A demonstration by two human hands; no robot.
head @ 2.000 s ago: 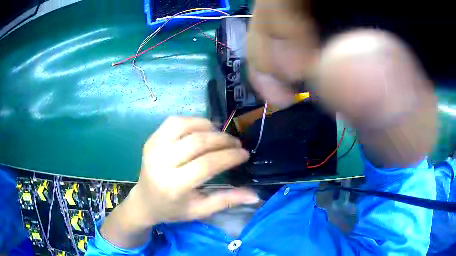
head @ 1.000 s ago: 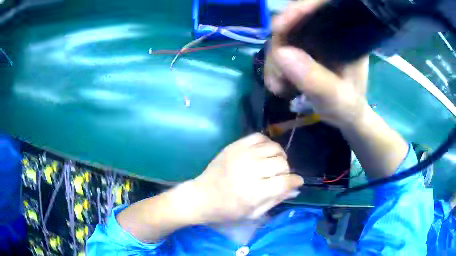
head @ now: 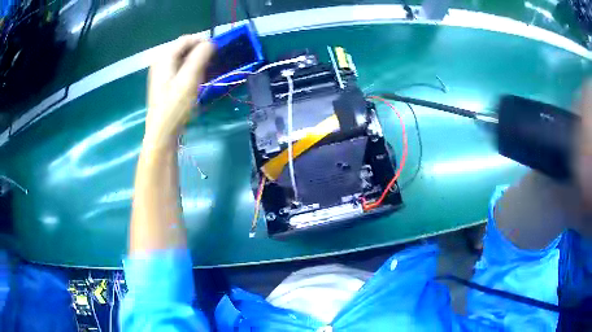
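A black housing (head: 324, 162) lies on the bench, with an orange-yellow strip (head: 302, 148) across it, a white cable (head: 290, 130) running down over its top and a red wire (head: 404, 149) looping at its right side. My left hand (head: 178, 65) is at the left edge of the blue bin (head: 256, 48), its fingers blurred; I cannot tell if they hold anything. My right hand (head: 582, 139) is blurred and cut off by the right edge. It holds the black electric screwdriver (head: 535, 133), whose thin bit points left towards the housing's far right side, apart from it.
The green bench (head: 104, 168) has a pale rail (head: 483, 24) behind it. A loose thin white wire (head: 193, 162) lies left of the housing. Yellow-and-black boards (head: 87, 298) are low at the left. A black cord (head: 500, 293) runs low at the right.
My left hand has moved from the housing's near left side up to the blue bin. My right hand has moved off the housing to the far right with the screwdriver. The housing top is now uncovered.
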